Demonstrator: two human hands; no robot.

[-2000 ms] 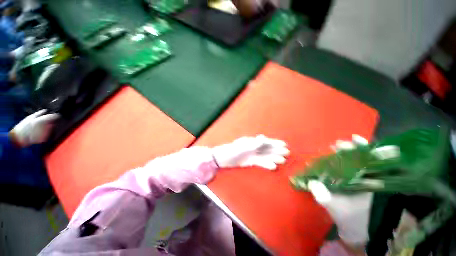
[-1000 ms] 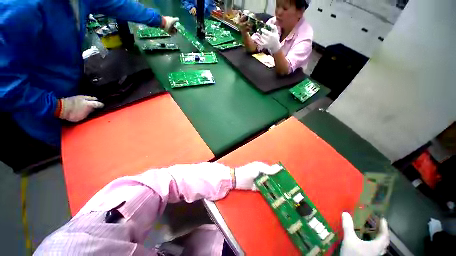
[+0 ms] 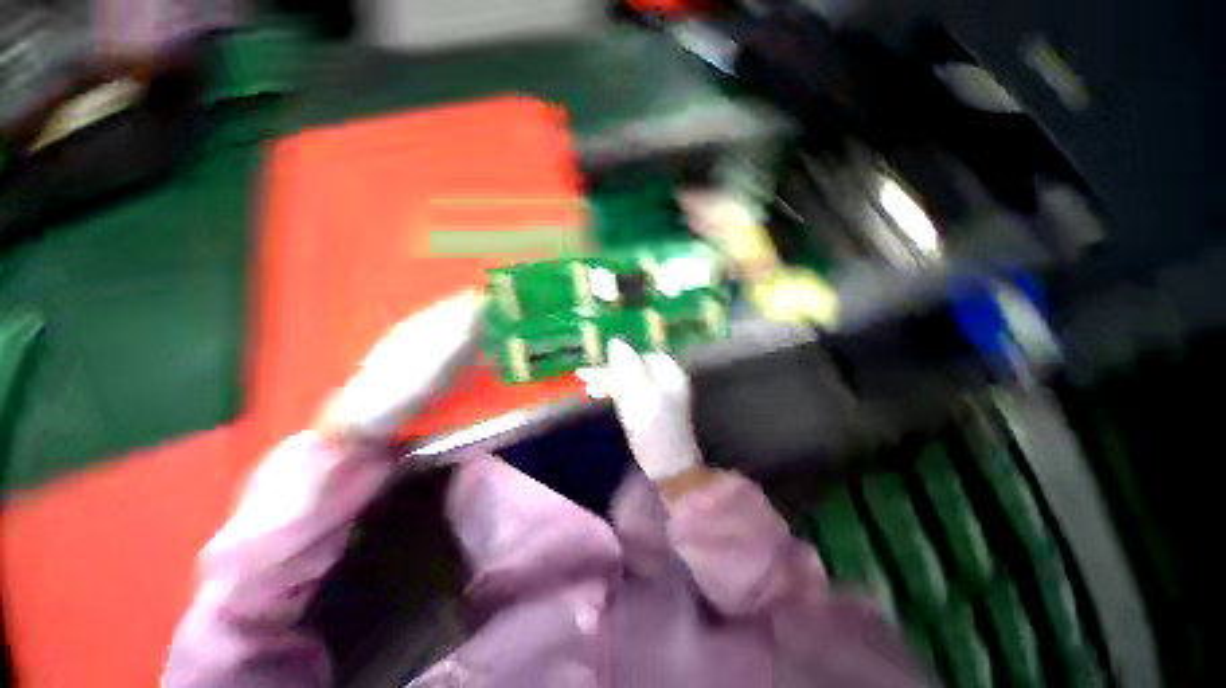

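Note:
A green circuit board (image 3: 612, 316) is held over the red-orange mat (image 3: 403, 161), component face up, with cream connectors, a dark block and white parts showing. My left hand (image 3: 424, 356), in a white glove, is at the board's left end and holds it. My right hand (image 3: 648, 397), also gloved, grips the board's near edge right of its middle. A pale greenish strip, perhaps the template (image 3: 491, 242), lies on the mat just beyond the board. The picture is blurred, so finger detail is hard to see.
A black tray with rows of green boards (image 3: 941, 551) is low at the right. A blue bin (image 3: 1002, 323) sits near the bench edge. A yellow piece (image 3: 793, 298) lies by the recess. Another red-orange mat (image 3: 121, 551) is at lower left. A dark pad (image 3: 121, 148) is at upper left.
The view has swung to the right. My right hand has let go of the pale template and now grips the board, which has turned from slanting to nearly level across the view.

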